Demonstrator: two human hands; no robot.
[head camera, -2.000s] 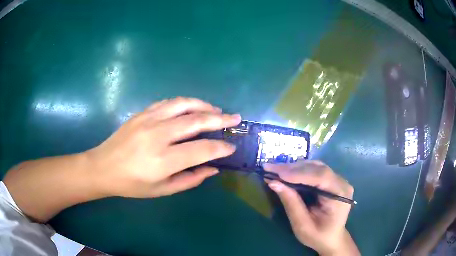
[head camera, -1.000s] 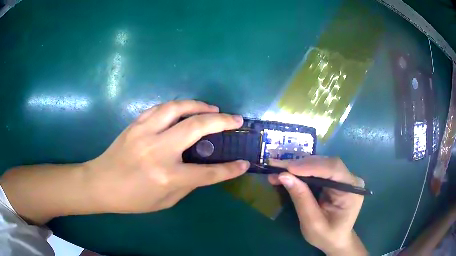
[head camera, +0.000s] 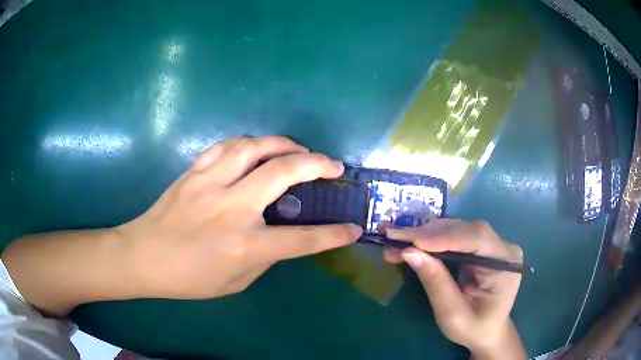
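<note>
A black phone housing (head camera: 320, 202) lies flat at the centre, its ribbed end with a pale grey disc (head camera: 289, 206) to the left. The white-blue circuit board (head camera: 408, 204) shows at its right end. My left hand (head camera: 232, 211) holds the housing, fingertips on its upper and lower edges. My right hand (head camera: 464, 274) holds dark tweezers (head camera: 478, 261) like a pen. Their tips are near the housing's lower edge by the board's left end. Whether the tips hold a piece is too small to tell.
A yellow-green tape sheet (head camera: 450, 119) runs from under the housing to the upper right, partly glaring. Faded phone units (head camera: 585, 140) lie at the right, beside an amber strip (head camera: 627, 211). A pale rail (head camera: 597, 31) borders the green surface. Another person's arm (head camera: 611, 327) shows at lower right.
My left fingers have spread to the housing's edges, uncovering the ribbed section and disc. My right hand and the tweezers have shifted slightly right. Glare on the board has lessened.
</note>
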